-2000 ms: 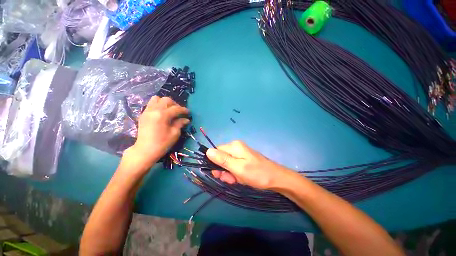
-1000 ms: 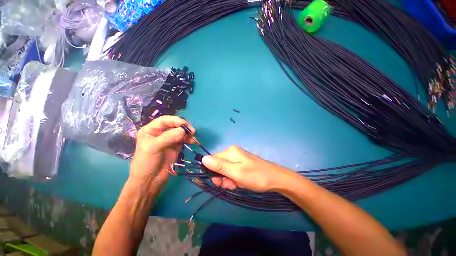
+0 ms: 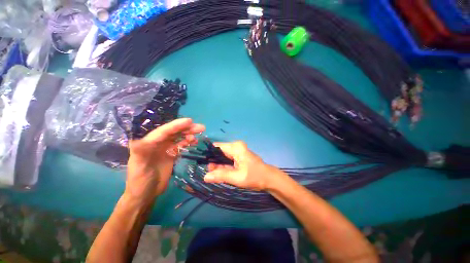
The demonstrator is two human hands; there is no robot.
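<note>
My right hand (image 3: 239, 167) holds a small fan of black cables (image 3: 219, 156), their tips pointing left toward my left hand. My left hand (image 3: 157, 154) is half open beside the cable tips, palm turned toward them; whether its fingers touch a tip is blurred. The working bundle of black cables (image 3: 268, 201) curves below and to the right of my right hand, with loose stripped ends at its left. Short black sleeves (image 3: 167, 100) lie in a pile at the mouth of the clear plastic bag (image 3: 85, 115), behind my left hand.
Large black cable bundles (image 3: 319, 97) curve across the back and right. A green roll (image 3: 295, 41) stands near their tips. A blue bin (image 3: 394, 33) is at upper right. Two tiny black pieces lie mid-table. A greyish bag (image 3: 23, 128) is at far left.
The view has shifted, showing more of the bins at right. My left hand went from the sleeve pile to a cable tip, and its fingers are now spread. My right hand still holds the cables.
</note>
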